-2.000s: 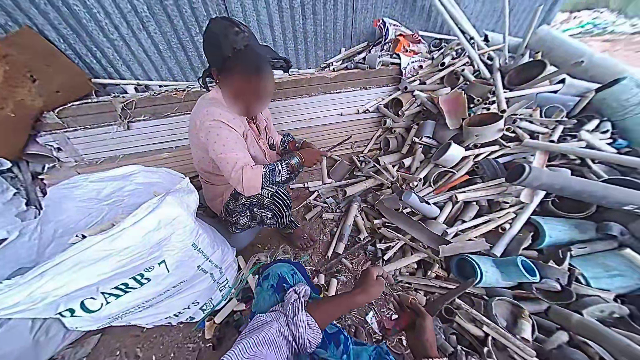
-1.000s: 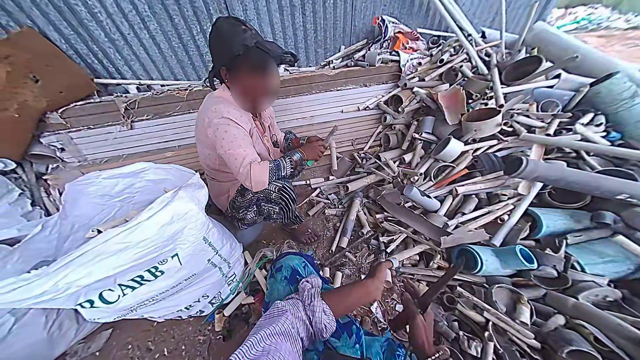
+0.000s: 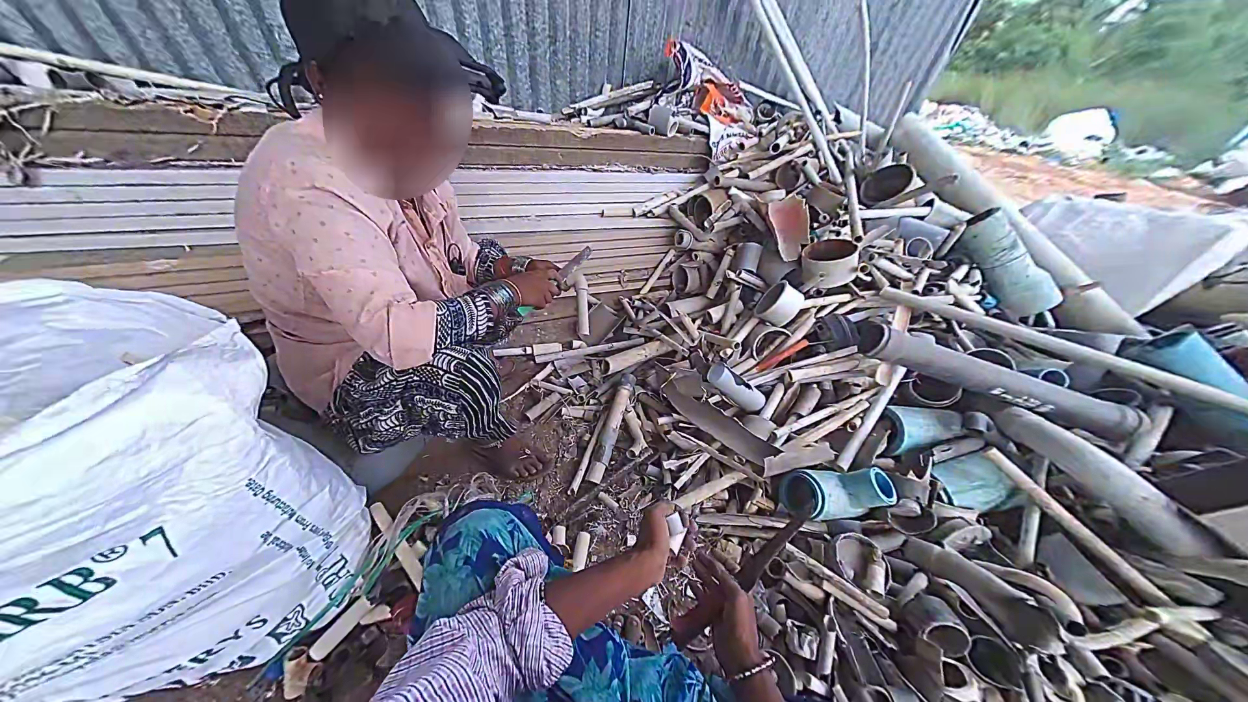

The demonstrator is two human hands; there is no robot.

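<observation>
My left hand (image 3: 655, 539) is closed on a short white pipe piece (image 3: 676, 529), low in the middle of the head view, above my blue patterned garment (image 3: 487, 536). Just right of it, my right hand (image 3: 720, 597) grips a dark, rusty-looking blade-like tool (image 3: 772, 552), whose far end points up and right over the pipe scraps. Its exact kind is unclear. Beyond my hands lies a large heap of pipe pieces and fittings (image 3: 751, 390), with a blue-green pipe fitting (image 3: 840, 493) near the tool's end.
A person in a pink shirt (image 3: 331, 263) crouches at the left, holding a blade (image 3: 575, 261) and a pipe piece (image 3: 582, 304). White woven sacks (image 3: 185, 468) bulge at the lower left. Stacked long boards or profiles (image 3: 117, 219) run along a corrugated metal wall (image 3: 585, 49). Long grey pipes (image 3: 1014, 385) lie at the right.
A short white pipe piece now shows in my left hand, where a longer light piece extended from it two seconds ago. The tool in my right hand has changed its tilt.
</observation>
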